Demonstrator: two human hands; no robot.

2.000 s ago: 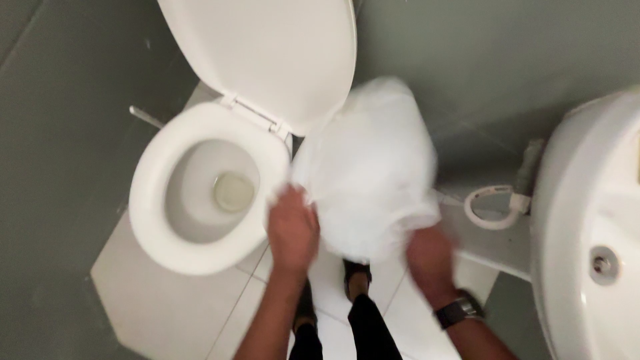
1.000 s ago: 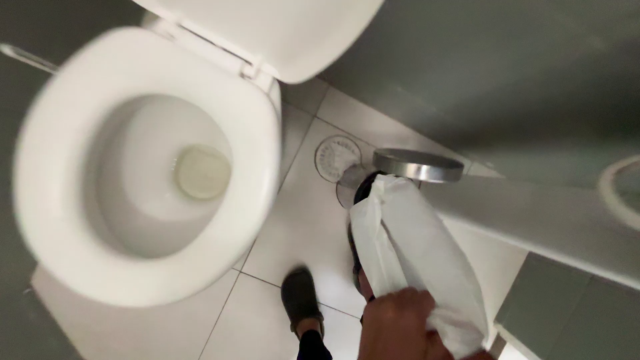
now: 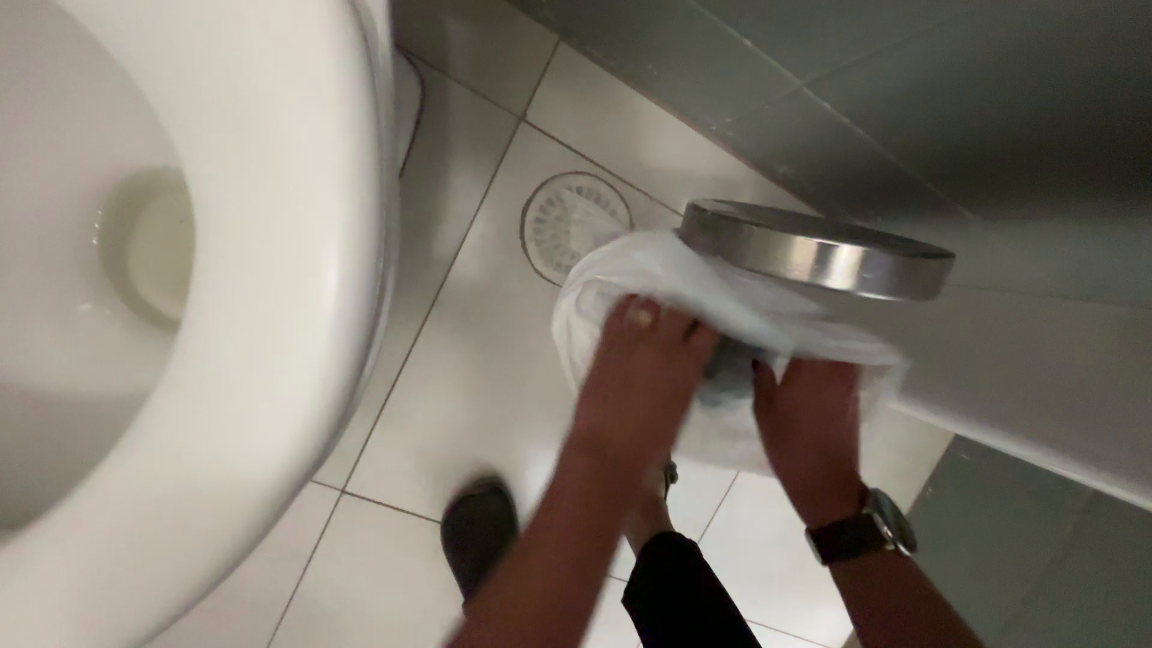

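A thin white plastic bag (image 3: 666, 265) is spread around the opening of a small bin, just below the bin's round metal lid (image 3: 819, 252), which stands raised. My left hand (image 3: 643, 369) grips the bag at its left side, fingers curled over the plastic. On the right, my right hand (image 3: 814, 423), with a wristwatch (image 3: 864, 531) at the wrist, reaches in at the bag's edge; its fingers are partly hidden by the plastic and blurred. The bin's body is mostly covered by the bag and hands.
A white toilet (image 3: 297, 225) with its seat down fills the left. A round floor drain (image 3: 571, 220) lies in the tiles left of the bin. Grey tiled wall (image 3: 900, 108) runs behind the lid. My dark shoe (image 3: 480, 531) is on the floor below.
The white bag, held bunched a second ago, is now spread around the bin's opening beneath the lid. Both hands are now at it. The view has moved closer to the floor.
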